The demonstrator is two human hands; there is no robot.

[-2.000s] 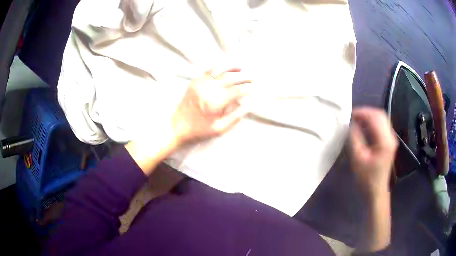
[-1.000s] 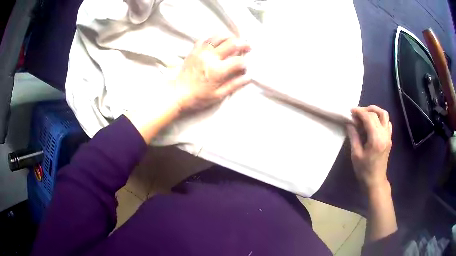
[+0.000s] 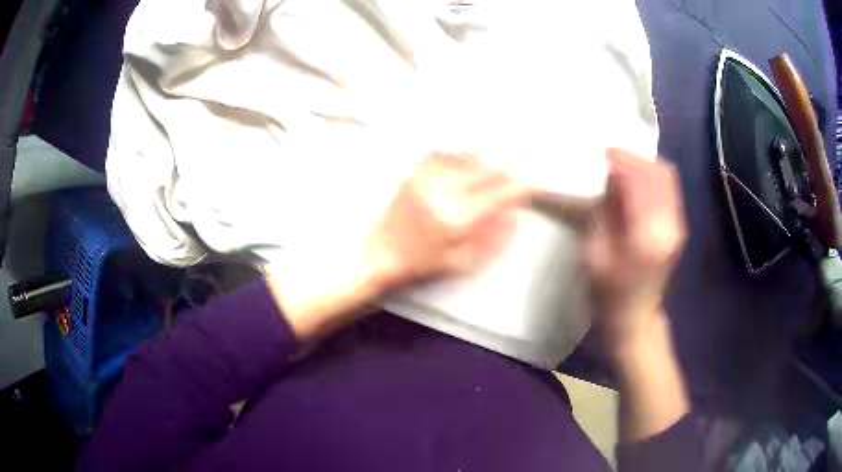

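The white garment [image 3: 517,83] lies over the dark blue-purple ironing table, overexposed, with soft folds at its left. My left hand [image 3: 448,221] is blurred and lies over the middle of the cloth, fingers pointing right. My right hand [image 3: 637,212] is blurred at the garment's right edge, fingers curled, beside a short shaded fold between the hands. Whether its fingers pinch the cloth cannot be told. The steam iron [image 3: 762,166] rests on the table to the right, with its orange-brown handle [image 3: 807,138] uppermost; no hand is on it.
A blue plastic crate [image 3: 111,277] stands below the table at the left, with a dark metallic cylinder [image 3: 39,297] beside it. A pale hose [image 3: 833,277] leaves the iron at the right edge. Pale crumpled material [image 3: 780,456] shows at the lower right.
Since one second ago, my left hand has moved right and down over the cloth. My right hand has moved left, and the garment's lower right edge has shifted left with it.
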